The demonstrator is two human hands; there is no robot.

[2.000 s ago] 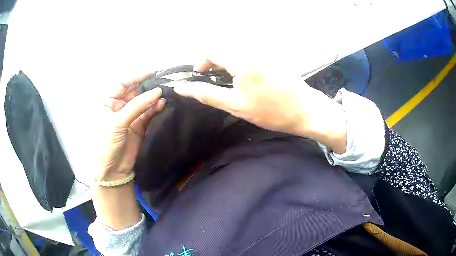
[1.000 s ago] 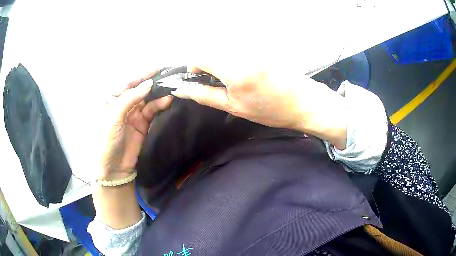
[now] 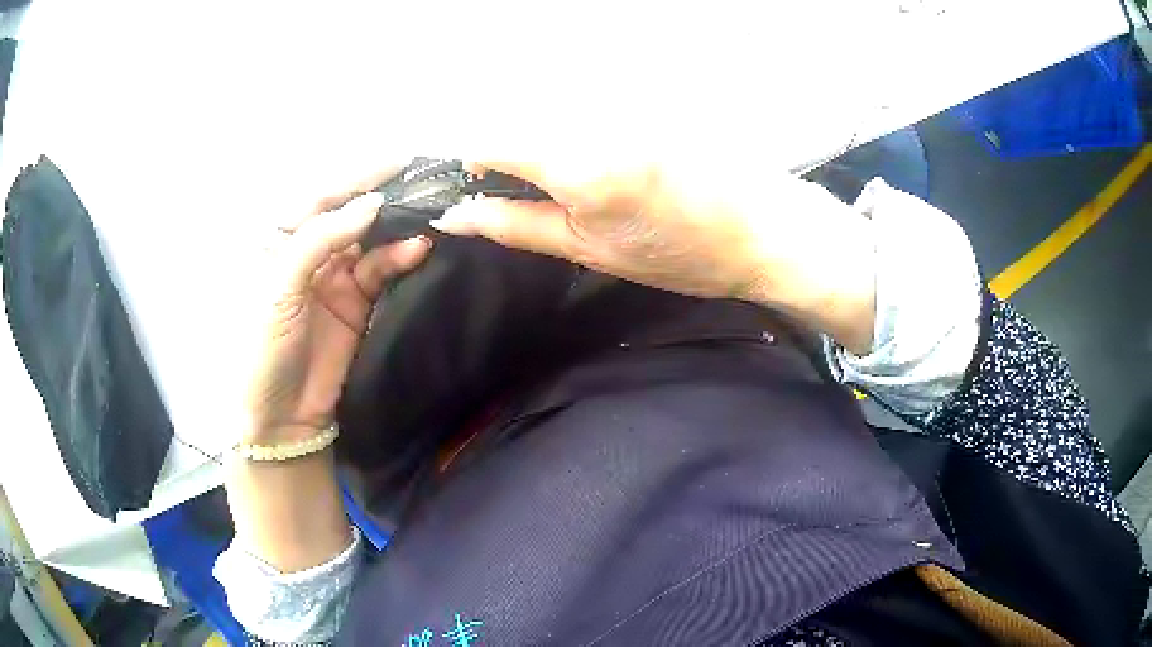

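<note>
My left hand, bare with a beaded bracelet at the wrist, pinches a small black sewn piece between thumb and fingers at the table's near edge. My right hand is closed around dark thread snips, mostly hidden in the palm. Their pale tip area meets the black piece between my two hands, where silvery and dark parts overlap and are hard to tell apart. How far the black piece reaches down against the dark apron cannot be told.
A narrow black panel lies flat on the white table at the left. A blue container stands at the upper right on the grey floor, near a yellow line. More blue shows below the table edge at the lower left. The dark apron covers my lap.
The bright blades seen between my hands earlier now show less. My left fingers have shifted slightly on the black piece, and my right hand has moved slightly up and left.
</note>
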